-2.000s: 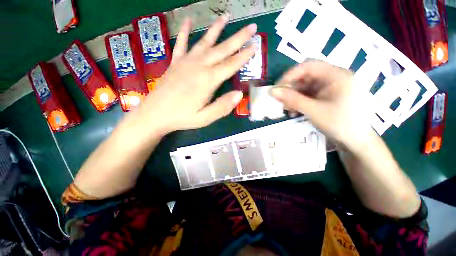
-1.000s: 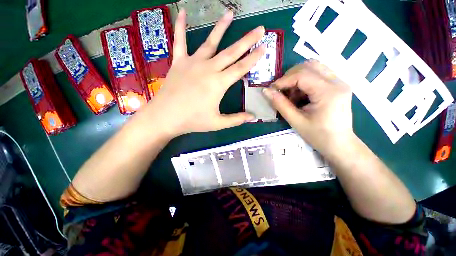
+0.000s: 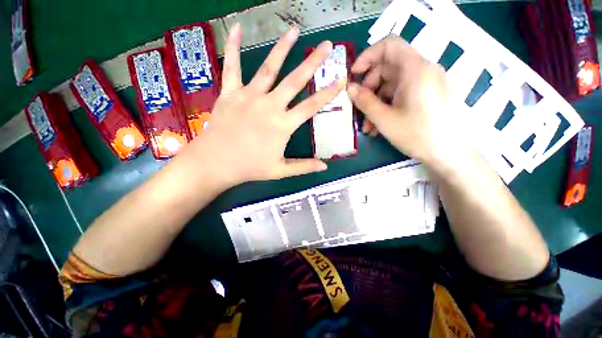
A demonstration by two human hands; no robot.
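Observation:
A red unit (image 3: 331,71) lies upright in front of me, its upper part patterned white and blue. A pale adhesive piece (image 3: 334,133) lies flat over its lower part, lined up with its edges. My left hand (image 3: 254,119) is spread open, two fingertips over the unit's upper left and middle, thumb tip beside its lower left edge. My right hand (image 3: 412,99) is bent at the unit's right edge, thumb tip and fingers close to it; whether it pinches anything is hidden. The loaded sticker sheet (image 3: 302,220) lies nearest my body, with grey rectangles at its left.
Several red units (image 3: 150,79) lie fanned at left. White waste sheets (image 3: 489,57) with windows are heaped at right, partly under my right hand. A red stack (image 3: 553,46) is upper right, a single unit (image 3: 578,165) below it. A pale-faced unit (image 3: 20,43) lies far left.
The pale piece, tilted in my right fingers earlier, now lies flat on the unit's lower part. My right hand has moved up along the unit's right edge. My left hand stays spread.

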